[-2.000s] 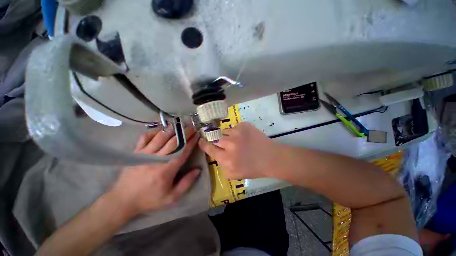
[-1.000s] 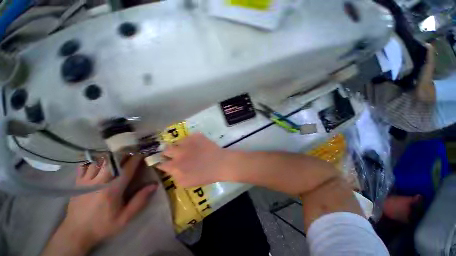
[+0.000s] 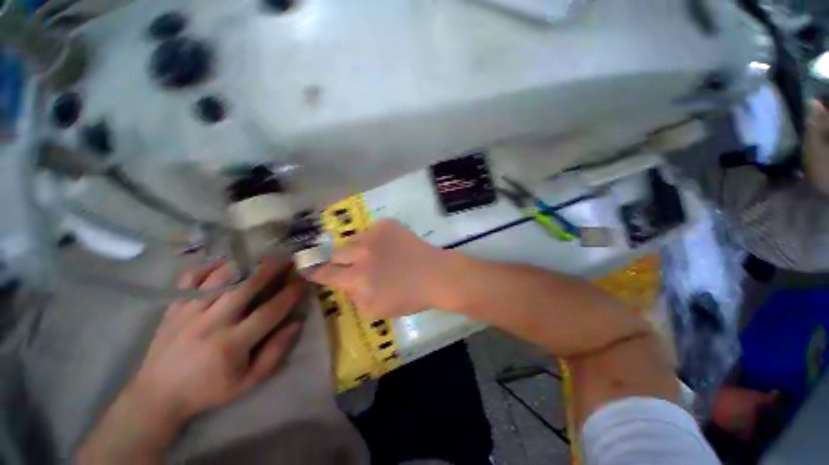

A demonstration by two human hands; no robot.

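Observation:
The grey-brown fabric (image 3: 282, 404) lies on the left of the bed and hangs over the near edge. My left hand (image 3: 214, 341) lies flat on it, fingers spread towards the needle area. My right hand (image 3: 386, 272) is at the fabric's right edge beside the small cream knob (image 3: 309, 257), fingers bent; its fingertips are partly hidden, so I cannot tell whether they hold the cloth. The off-white sewing machine head (image 3: 382, 82) arches above, with a larger cream knob (image 3: 259, 213). The needle is blurred and cannot be made out.
Yellow tape (image 3: 359, 350) crosses the bed. A lit phone (image 3: 462, 183), green and blue snips (image 3: 550, 221), a small beige block (image 3: 595, 237) and a black tray (image 3: 653, 207) lie to the right. Beyond are a clear plastic bag (image 3: 704, 291) and part of another person (image 3: 782, 204).
The view has swung right, then partly back, so more of the right side shows. My left hand's fingers are more spread on the cloth. My right hand stays by the small knob.

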